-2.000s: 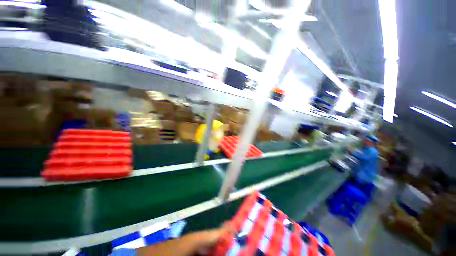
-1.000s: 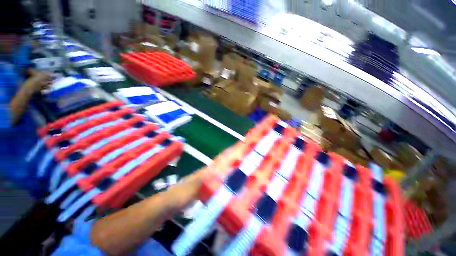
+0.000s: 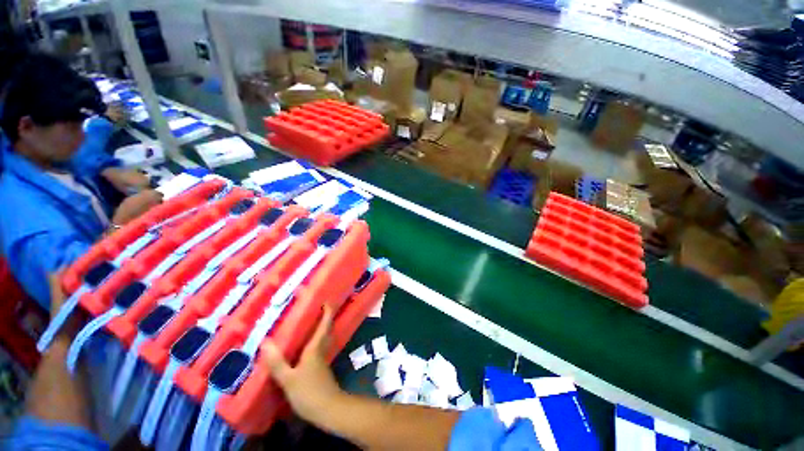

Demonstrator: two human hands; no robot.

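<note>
A red-orange watch tray [image 3: 198,291] holds smartwatches with dark square faces and light blue straps that hang over its near edge. It lies slightly tilted on top of another red tray [image 3: 360,310], whose right end shows with part of a strap. My left hand [image 3: 60,304] is at the upper tray's left end, its fingers mostly hidden. My right hand [image 3: 304,374] grips the upper tray's right end, thumb up along its side. A loose pile of small white squares [image 3: 410,374] lies on the dark green bench, right of the trays.
A person in blue [image 3: 53,207] is close at the left. Blue-and-white sheets [image 3: 547,412] lie at the lower right, others beyond the trays. Empty red trays [image 3: 589,247] stand along the green belt [image 3: 467,277]. Cartons [image 3: 472,145] are beyond it; a metal post [image 3: 141,79] rises at left.
The view has swung left. The watch tray held at the right a second ago is gone from there; both hands are now on the upper tray of a stack at the left.
</note>
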